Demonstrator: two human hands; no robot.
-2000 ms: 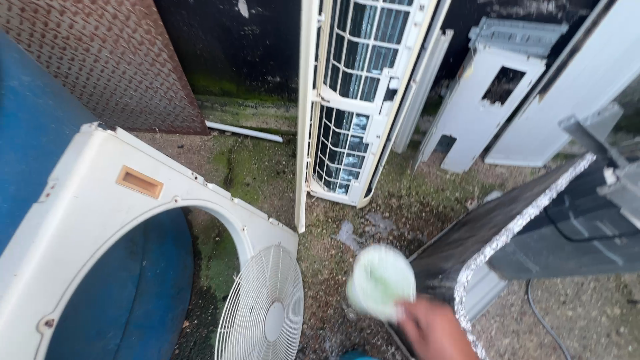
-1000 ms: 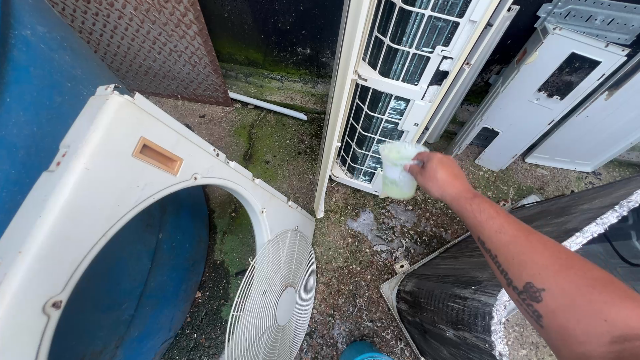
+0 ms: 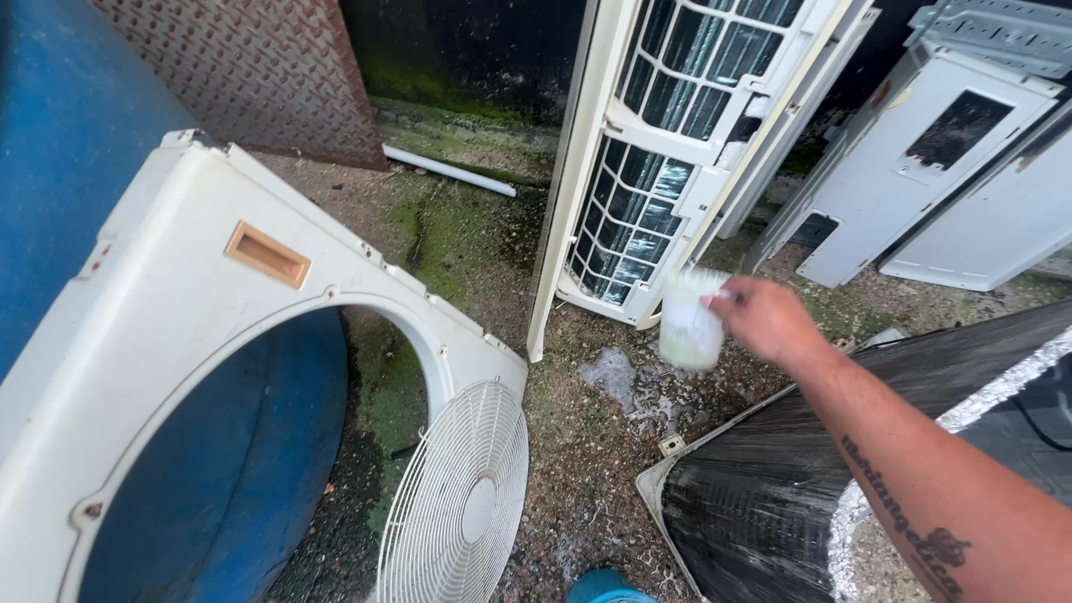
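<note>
My right hand [image 3: 766, 322] reaches in from the right edge, its fingers shut on a pale, translucent plastic cup [image 3: 693, 322], blurred by motion. The cup is just off the lower end of an upright indoor air-conditioner unit [image 3: 662, 142], whose white grille shows metal fins behind it. Below the cup, foamy liquid [image 3: 624, 381] lies on the rough ground. A black finned outdoor coil [image 3: 754, 494] with a foil-like edge stands under my forearm. My left hand is out of view.
At left, a white outdoor-unit front panel [image 3: 193, 310] leans on a blue barrel [image 3: 75, 167], with a round wire fan guard [image 3: 465, 502] beside it. White metal panels [image 3: 913, 167] stand at right. A teal container [image 3: 607, 586] shows at the bottom edge; a white pipe [image 3: 448, 170] lies behind.
My right hand has moved with the cup from low near the coil up to the lower end of the indoor unit, and the cup now hangs more upright. The view has shifted somewhat.
</note>
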